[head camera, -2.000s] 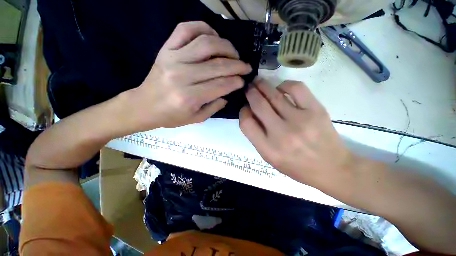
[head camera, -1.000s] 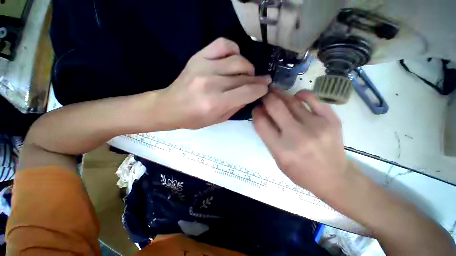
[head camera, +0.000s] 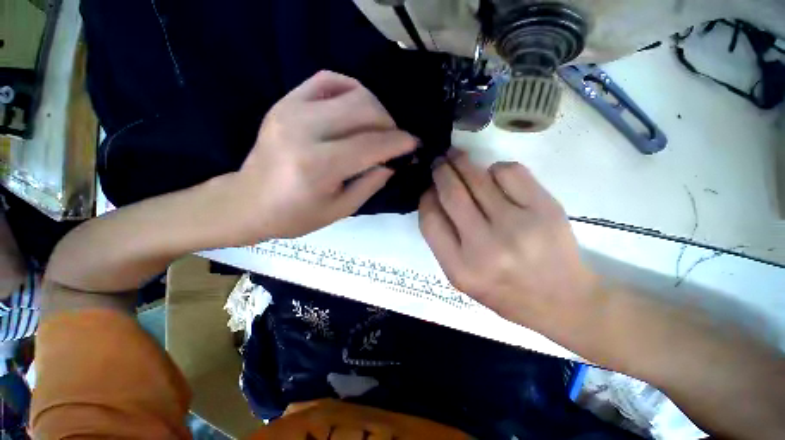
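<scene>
A dark garment piece (head camera: 232, 69) lies on the white machine table, its right edge beside the presser foot (head camera: 473, 90). My left hand (head camera: 318, 155) rests on the cloth, fingers bent, thumb and fingertips pinching a bit of it. My right hand (head camera: 503, 232) pinches the cloth's edge with its fingertips, just in front of the foot. The off-white sewing machine (head camera: 637, 17) stands at the top, with a ribbed tension dial (head camera: 527, 101) above my right hand. The needle point cannot be made out.
A grey slotted metal tool (head camera: 615, 107) lies right of the dial. A tangled black cord (head camera: 732, 64) is at upper right. A printed scale strip (head camera: 370, 271) runs along the front edge. Below are embroidered dark cloth (head camera: 413, 344), a cardboard box (head camera: 202, 331) and a blue basket edge (head camera: 577, 381).
The camera view has shifted. My left hand has drawn back left from the foot and from my right fingertips. My right hand stays at the cloth's edge.
</scene>
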